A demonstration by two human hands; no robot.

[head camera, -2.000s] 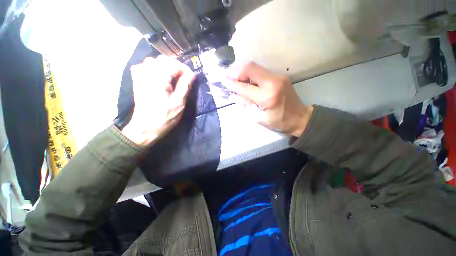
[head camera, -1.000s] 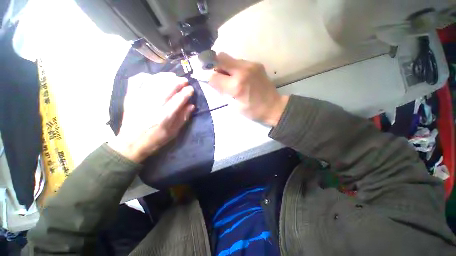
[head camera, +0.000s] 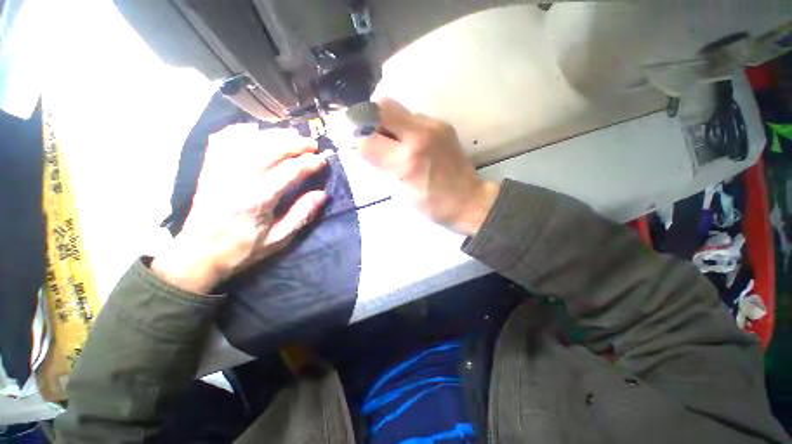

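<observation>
A dark navy fabric piece (head camera: 300, 277) lies on the pale machine bed (head camera: 417, 251), its upper end beside the presser foot and needle area (head camera: 318, 126). My left hand (head camera: 252, 195) lies spread, palm down, on the fabric, fingertips close to the needle. My right hand (head camera: 417, 156) is right of the needle, fingers bent beside the round grey knob (head camera: 363, 118); glare and the knob hide its fingertips, so I cannot tell what it holds. The dark machine head (head camera: 260, 52) stands above.
Yellow tape with black characters (head camera: 68, 251) runs along the left. Black fabric (head camera: 19, 234) lies at the far left. A red basket (head camera: 762, 251) with scraps (head camera: 721, 251) is at right, below the table. A dark coiled cable (head camera: 728, 130) shows at the table's right end.
My left hand has flattened and spread on the fabric. My right hand has moved up and left to the knob. The whole view has shifted slightly.
</observation>
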